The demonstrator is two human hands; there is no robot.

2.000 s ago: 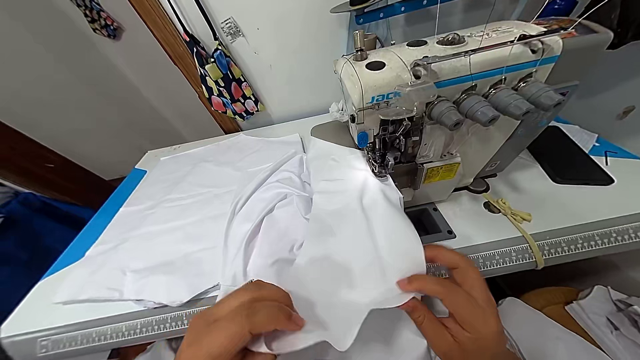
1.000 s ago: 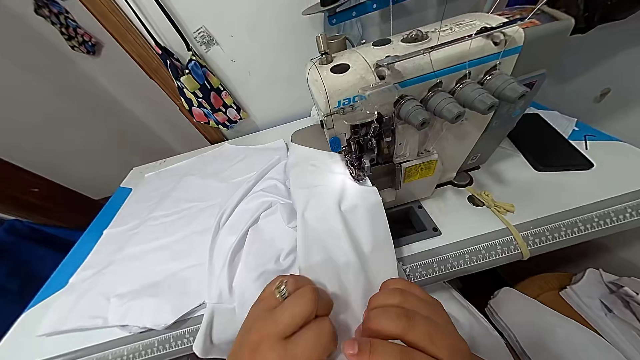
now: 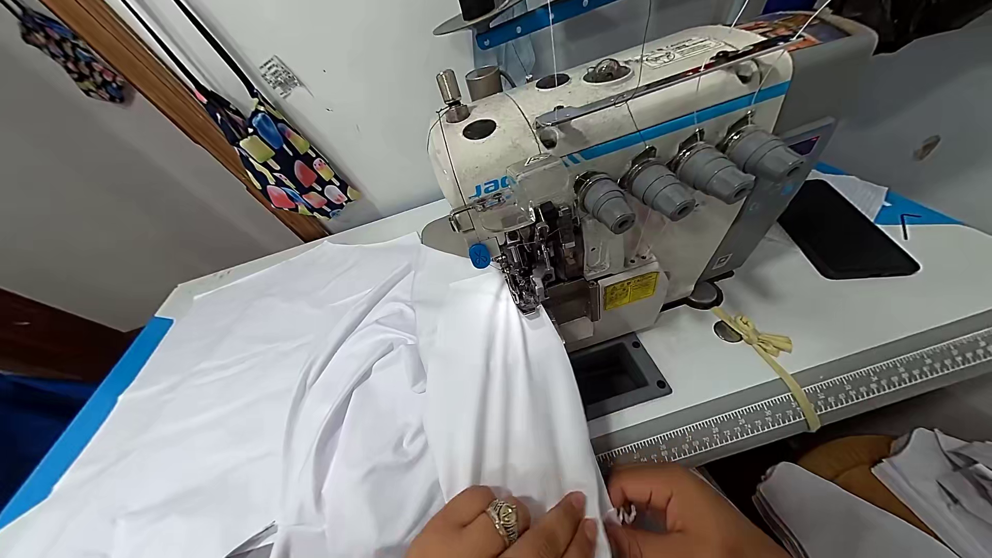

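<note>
White fabric (image 3: 372, 387) spreads over the left of the sewing table, its upper right edge lying under the presser foot (image 3: 528, 298) of a Jack overlock sewing machine (image 3: 659, 101). At the bottom middle, my left hand (image 3: 504, 527), with a ring on one finger, holds the fabric near its right edge. Just beside it, my right hand (image 3: 674, 511) pinches that same edge between thumb and fingers. Between the machine and my hands the fabric runs in lengthwise folds. The lower parts of both hands are cut off by the frame.
A black phone (image 3: 849, 229) lies right of the machine. A yellow tie (image 3: 775, 364) crosses the table edge by a measuring tape strip (image 3: 728, 434). Folded fabric pieces (image 3: 837, 511) are stacked below at the right. A patterned cloth item (image 3: 287, 155) hangs at the back.
Two seconds ago my hands were spread apart at the fabric's near edge; now they are close together on its right edge. The view has shifted somewhat.
</note>
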